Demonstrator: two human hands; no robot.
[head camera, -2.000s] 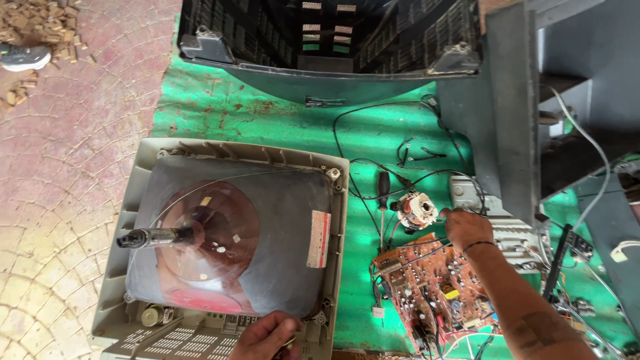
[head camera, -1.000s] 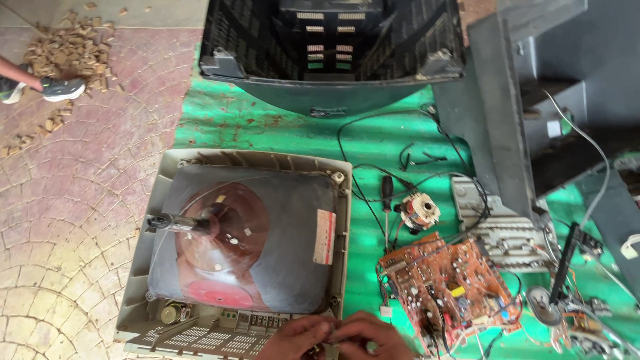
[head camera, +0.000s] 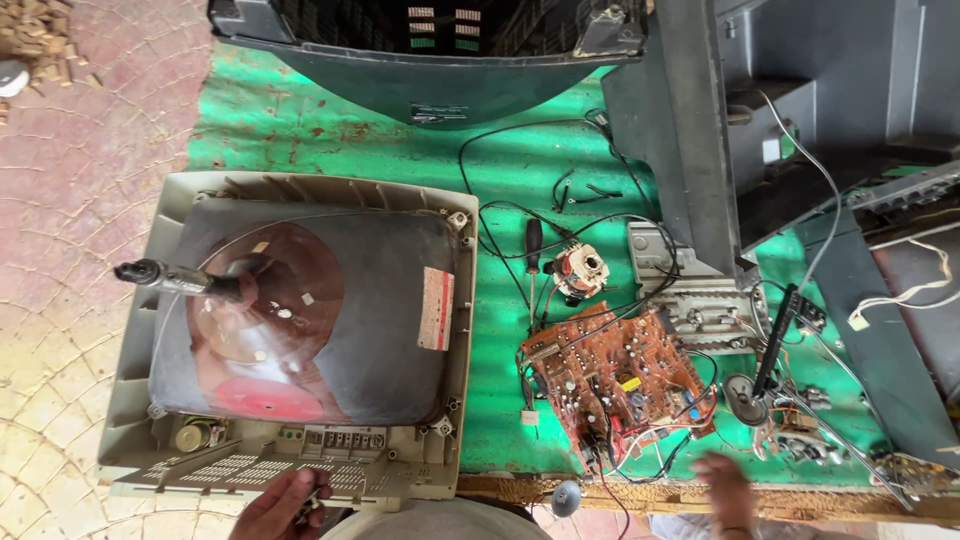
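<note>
My left hand (head camera: 283, 506) is closed around a small metallic part (head camera: 310, 507), too small to name, at the front edge of the beige television front frame (head camera: 469, 315). In that frame lies a cathode-ray tube (head camera: 382, 300), its neck pointing up. My right hand (head camera: 721, 480), blurred, is at the board edge just below the brown circuit board (head camera: 622, 375); its fingers and whatever they hold are unclear. Above the board are a deflection yoke (head camera: 579, 271) and a black-handled screwdriver (head camera: 533, 247). A small speaker (head camera: 745, 400) lies right of the board.
A black television back shell (head camera: 450, 82) stands at the top on green corrugated sheet (head camera: 360, 142). More dark casings (head camera: 840, 112) fill the right side. Black cable (head camera: 525, 129) loops over the sheet. A grey metal bracket (head camera: 705, 315) and loose metal parts (head camera: 810, 442) lie at right.
My hands were together over the frame's front edge one second ago; my right hand has since moved right, to below the circuit board. Two seconds ago it was by the deflection yoke.
</note>
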